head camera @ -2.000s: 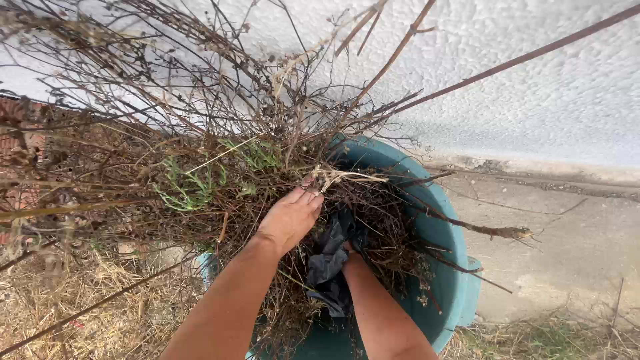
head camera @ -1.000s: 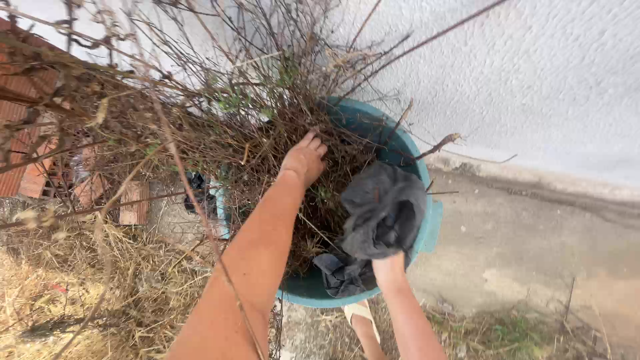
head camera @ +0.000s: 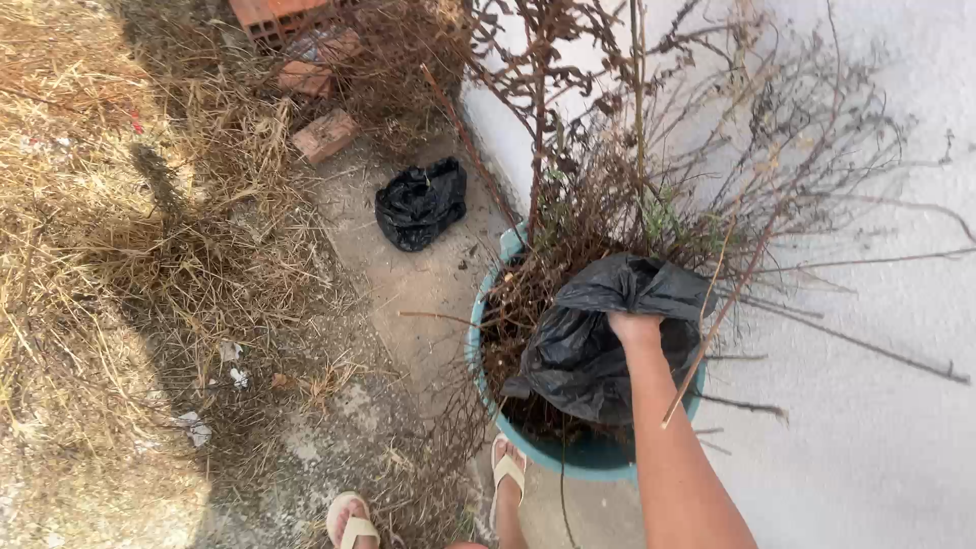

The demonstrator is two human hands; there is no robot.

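Observation:
My right hand point(head camera: 637, 326) grips a crumpled black plastic bag point(head camera: 579, 366) over a round teal plastic tub point(head camera: 474, 335); folds of the bag hide my fingers. Dry brown twigs and stems point(head camera: 526, 305) fill the tub and stick out above its rim, with a few green sprigs point(head camera: 659, 217) among them. A second black plastic bag point(head camera: 421, 204) lies crumpled on the concrete to the left of the tub. My left hand is out of view.
A white textured wall point(head camera: 854, 305) stands right of the tub, with long twigs reaching across it. Hollow red bricks point(head camera: 324, 136) lie at the upper left. Dry grass point(head camera: 191, 290) covers the ground at left. My sandalled feet point(head camera: 507, 465) are below the tub.
The bag, low among the twigs two seconds ago, is now raised over them in my right hand. My left hand has left the tub and the view. The view has swung left.

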